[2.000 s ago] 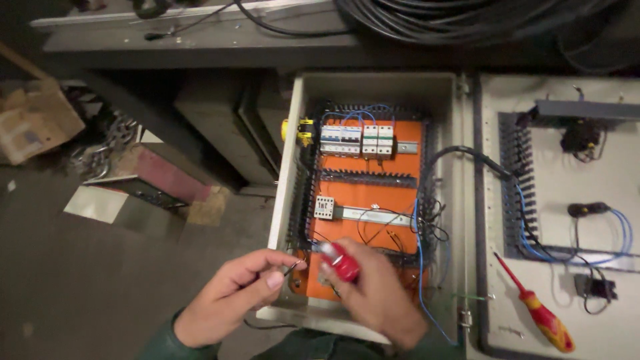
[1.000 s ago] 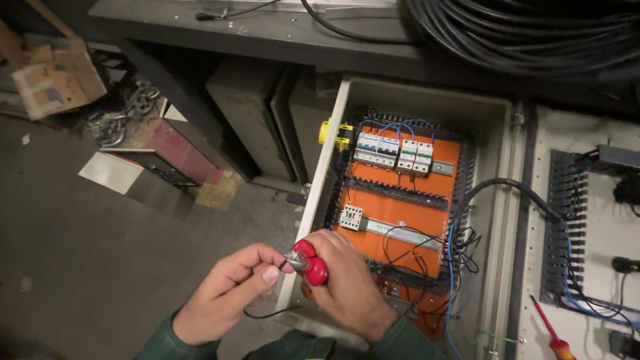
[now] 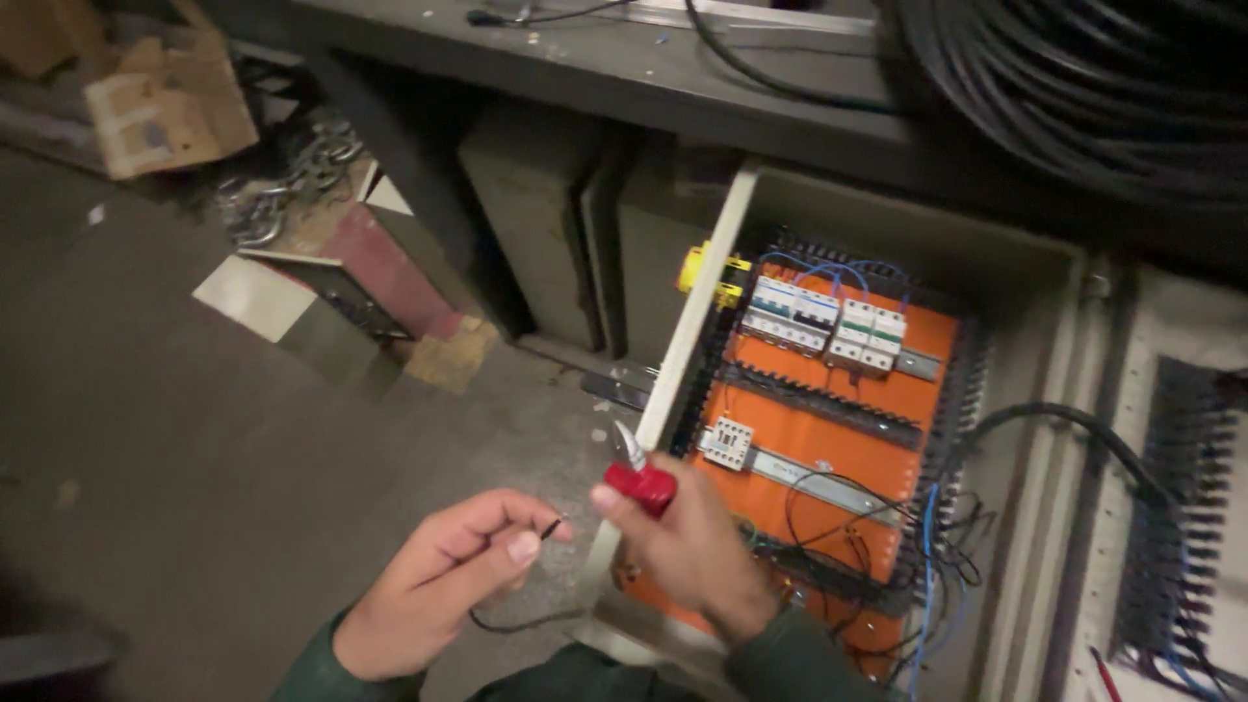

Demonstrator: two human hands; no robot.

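My left hand (image 3: 458,575) pinches the end of a thin black wire (image 3: 552,528) between thumb and fingertips; the wire's tip points up and right. To its right, my right hand (image 3: 697,546) grips red-handled cutting pliers (image 3: 641,487), whose metal jaws point up, apart from the wire. Both hands are at the lower left edge of an electrical enclosure (image 3: 697,302). Inside, on an orange mounting plate (image 3: 795,390), sit circuit breakers (image 3: 792,314) on the upper rail and a small contactor (image 3: 727,443) on the lower rail. Loose black and blue wires (image 3: 926,546) hang at the plate's right.
A dark bench (image 3: 604,68) crosses the top, with a large coil of black cable (image 3: 1082,97) on the right. The enclosure's door (image 3: 1121,429) lies at the right. On the floor at left are a cardboard box (image 3: 171,107) and metal chain (image 3: 292,185).
The pliers' jaws were at the wire a second ago; now the pliers are up and right, apart from it. The view has shifted left.
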